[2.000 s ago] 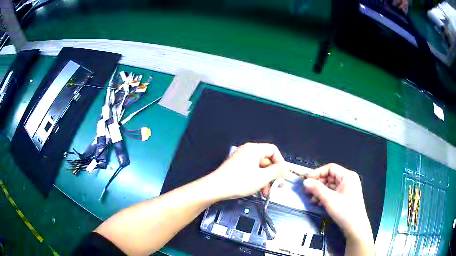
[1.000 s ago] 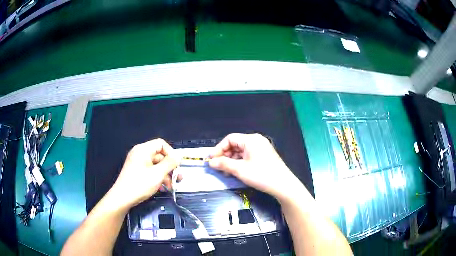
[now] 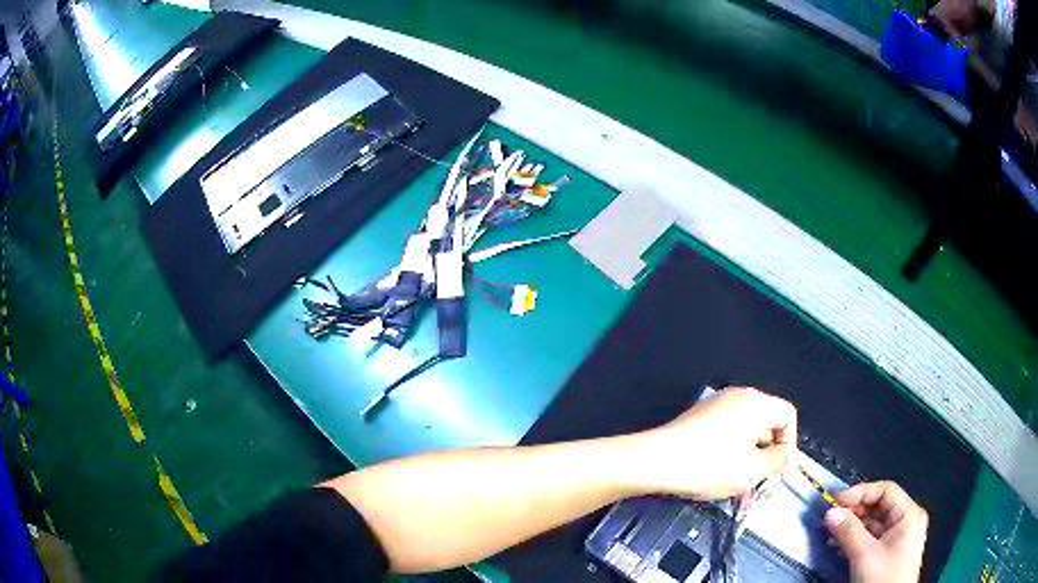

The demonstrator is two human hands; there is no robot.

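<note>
A display back cover (image 3: 655,535), silver above and dark below, lies on a black work pad (image 3: 728,330) at the lower right, cut off by the frame's bottom edge. My left hand (image 3: 746,444) is over the cover's upper part, fingers pinched on the end of a screen cable (image 3: 730,526) that hangs down over the cover. My right hand (image 3: 879,526) holds the right end of a thin gold-and-black camera board (image 3: 817,486) between thumb and finger. The board's left end is by my left fingertips; their exact contact is hidden.
A tangled cable bundle (image 3: 438,256) lies left of the pad, and a grey notched card (image 3: 625,237) touches the pale strip (image 3: 728,205). Another cover (image 3: 305,159) lies on a black pad further left, with one more beyond. A person's hand (image 3: 958,17) shows at the top right.
The view has swung left, so the pad, cover and hands appear further right and the clear tray is nearly out of view. Both hands still hold the cable and board over the cover.
</note>
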